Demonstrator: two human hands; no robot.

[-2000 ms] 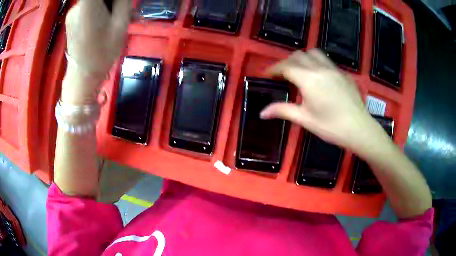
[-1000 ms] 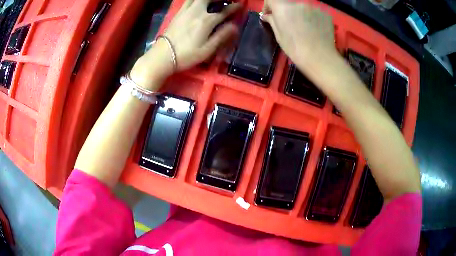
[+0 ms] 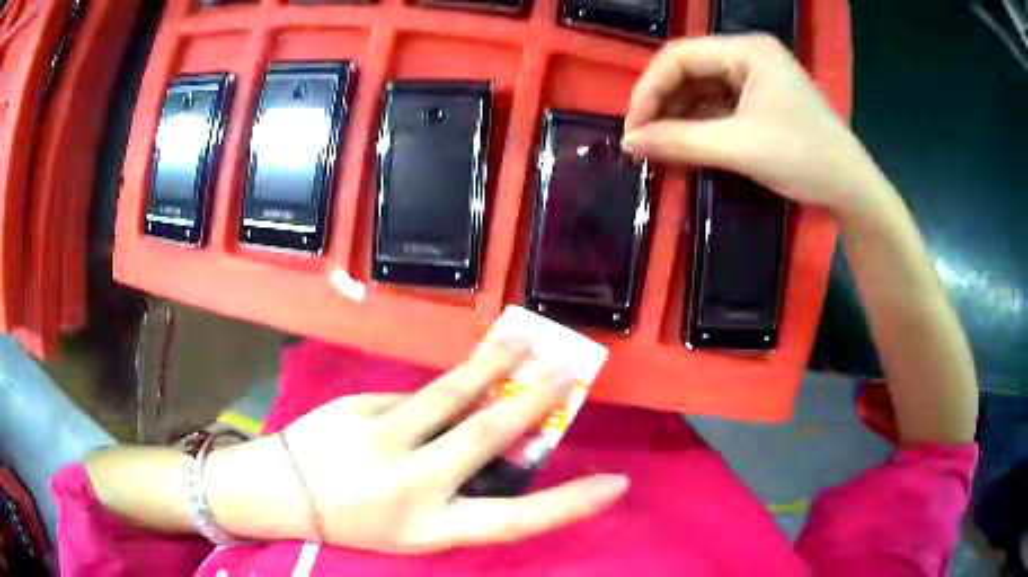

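An orange-red foam tray point(image 3: 699, 389) holds dark glossy phones in two rows. My right hand point(image 3: 778, 130) is over the front row. Its thumb and index fingertips meet at the upper right corner of the fourth phone point(image 3: 588, 220); whether they pinch a clear film cannot be told. My left hand point(image 3: 389, 468) is at the tray's near edge, holding a white card point(image 3: 564, 349) with orange print under its fingers. The card's upper end overlaps the tray edge, just below the fourth phone. A small dark thing shows under the fingers, partly hidden.
Front-row phones point(image 3: 432, 186) lie in pockets left of my right hand, and one lies to its right. A white scrap point(image 3: 348, 284) is on the tray's near edge. More foam trays point(image 3: 68, 214) stand at left. The dark bench point(image 3: 936, 225) is at right.
My left hand has come from the back row down to the tray's near edge, and the card now shows. My right hand has moved from the back row to the fourth front phone. The view has shifted.
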